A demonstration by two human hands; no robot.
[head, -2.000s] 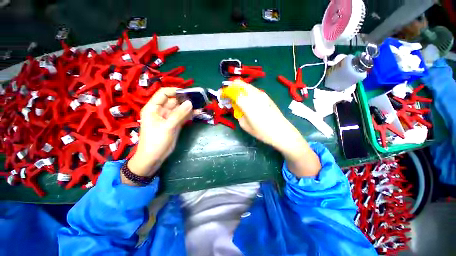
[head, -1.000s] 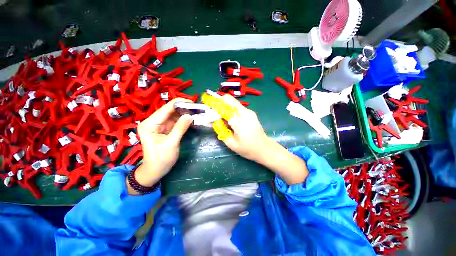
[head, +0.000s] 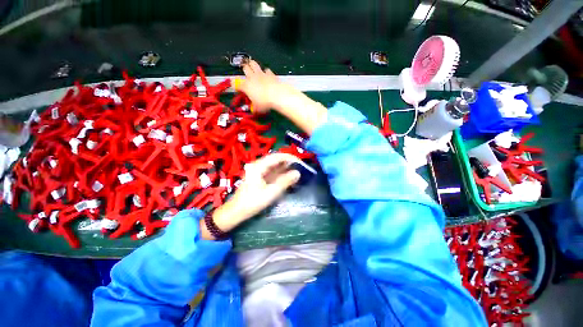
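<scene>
My left hand is low over the bench and holds a dark watch housing with a metallic rim between thumb and fingers; it is slightly blurred. My right hand, with yellow finger cots, reaches forward over the pale rail. Its fingertips are at an open housing on the conveyor; whether they grip it cannot be told. A dark clamped unit is partly hidden by my right sleeve. A large heap of red clamps lies on the left.
Other open housings lie on the conveyor. At right are a pink fan, a pump bottle, a blue container, white wipes, a black smartphone and a green-rimmed tray. Rows of red clamps show below the bench.
My right hand has left the held housing and reached forward and left to the conveyor. My left hand has moved right with the housing. The view has shifted, showing more conveyor.
</scene>
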